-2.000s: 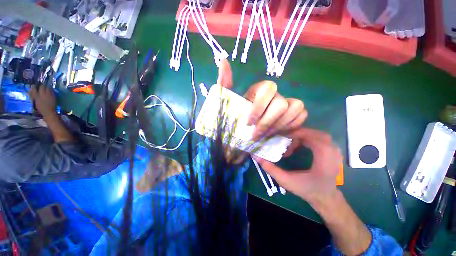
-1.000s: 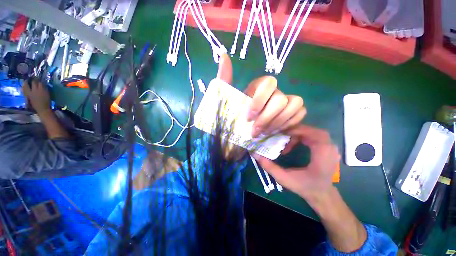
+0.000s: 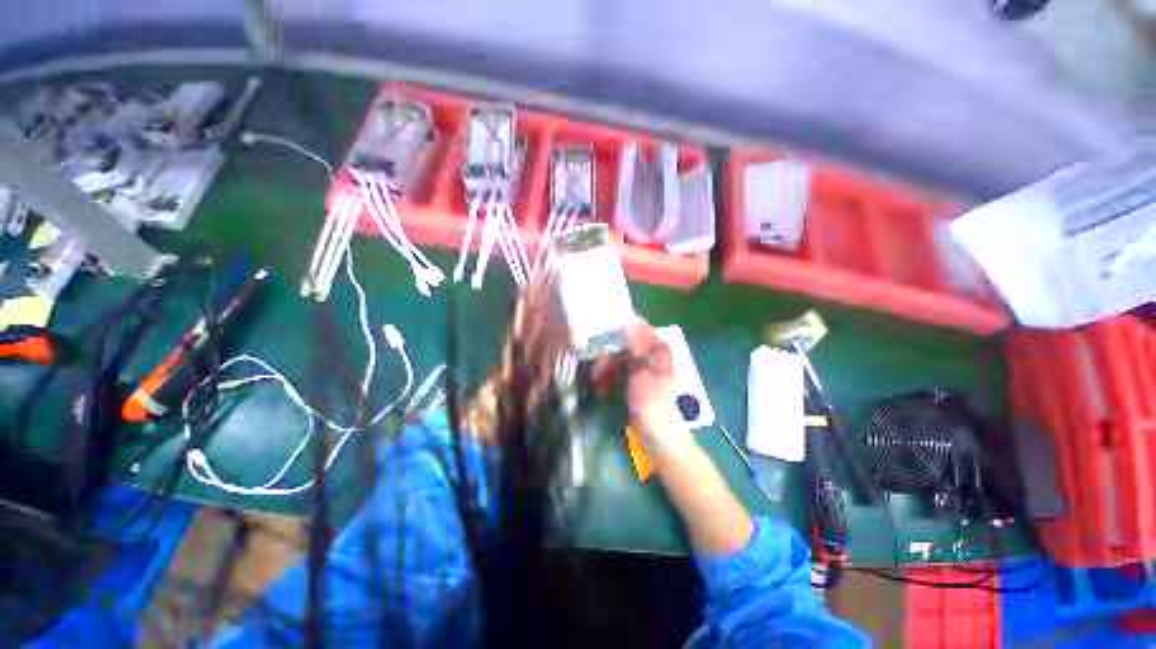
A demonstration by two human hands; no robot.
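A white unit (image 3: 593, 294) is held tilted above the bench in front of the parts tray. My left hand (image 3: 526, 349) is at its left side, blurred and partly hidden by dark hair strands. My right hand (image 3: 640, 370) has its fingers closed at the unit's lower end. A white slab (image 3: 686, 370) with a black round spot lies behind my right hand, partly covered. An orange-yellow piece (image 3: 640, 451) lies beside my right wrist. A small screwdriver (image 3: 748, 462) lies to the right.
Divided red trays (image 3: 729, 282) at the back hold open units with hanging white leads (image 3: 332, 247). A looped white cable (image 3: 304, 412) and orange-handled tool (image 3: 150, 391) lie left. A white case (image 3: 776, 403), hammer (image 3: 799, 332), black-handled tool (image 3: 830, 507) and black fan (image 3: 910, 441) are right.
The view has swung up and right; trays and fan now show, the neighbouring person does not. The unit has turned more upright, with my right fingers at its lower end.
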